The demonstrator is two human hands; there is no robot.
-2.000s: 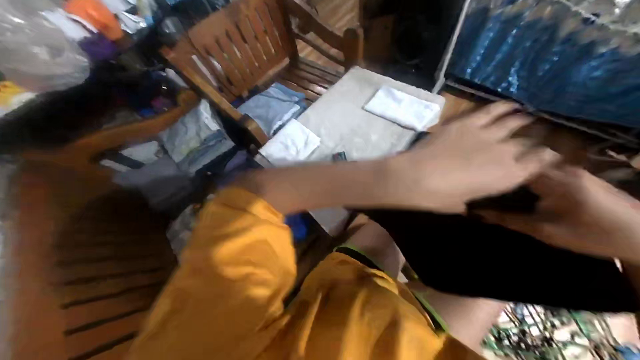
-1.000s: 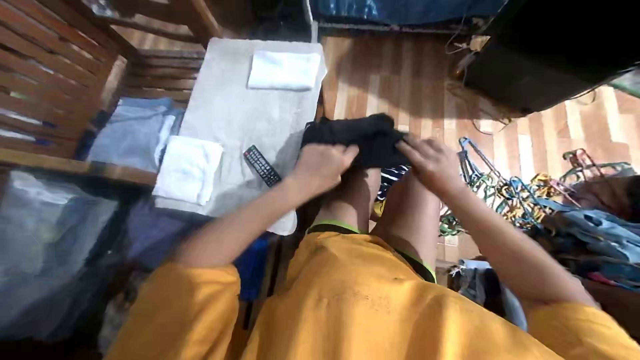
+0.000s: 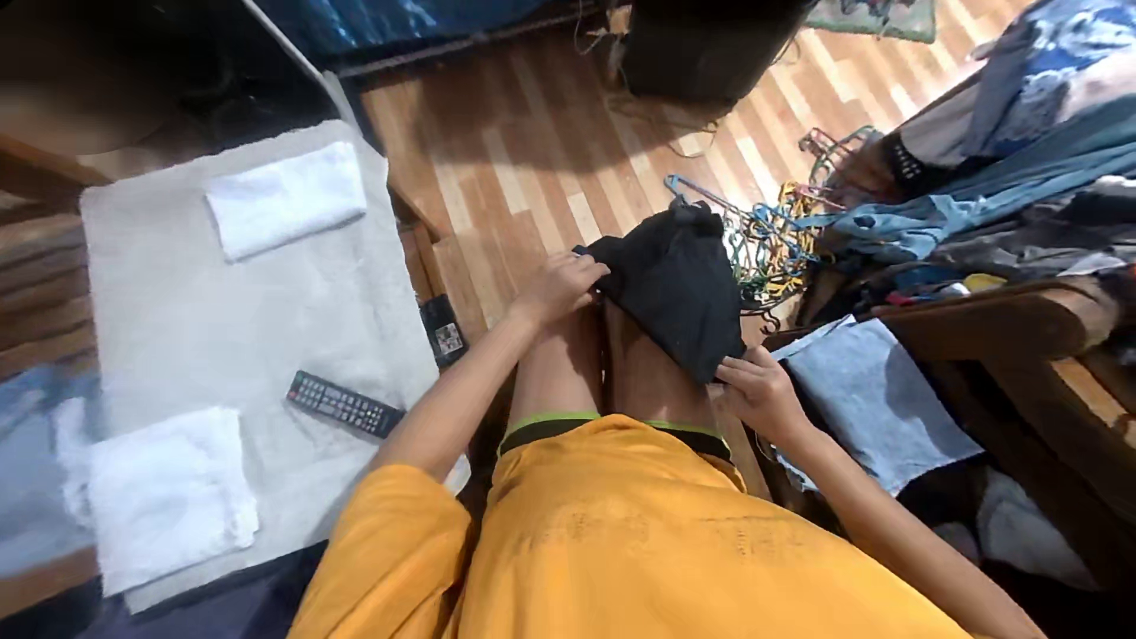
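Observation:
A black cloth garment point(image 3: 679, 284) is stretched between my two hands above my knees. My left hand point(image 3: 564, 286) grips its upper left corner, fingers closed on the edge. Lower down, my right hand point(image 3: 760, 387) pinches the opposite corner near my right thigh. The garment's far end hangs past my knees toward the floor. What kind of garment it is, I cannot tell.
At my left, a cloth-covered surface point(image 3: 240, 328) holds a folded white cloth point(image 3: 288, 200), another white cloth point(image 3: 173, 497) and a remote control point(image 3: 344, 405). Tangled hangers point(image 3: 772, 240) lie on the floor beside heaped clothes point(image 3: 994, 213). A light blue cloth point(image 3: 879, 399) lies by a wooden armrest point(image 3: 1003, 324).
The black garment, bunched between my hands a second ago, is now spread wider. My right hand has come closer to my body, holding a corner. The view has turned.

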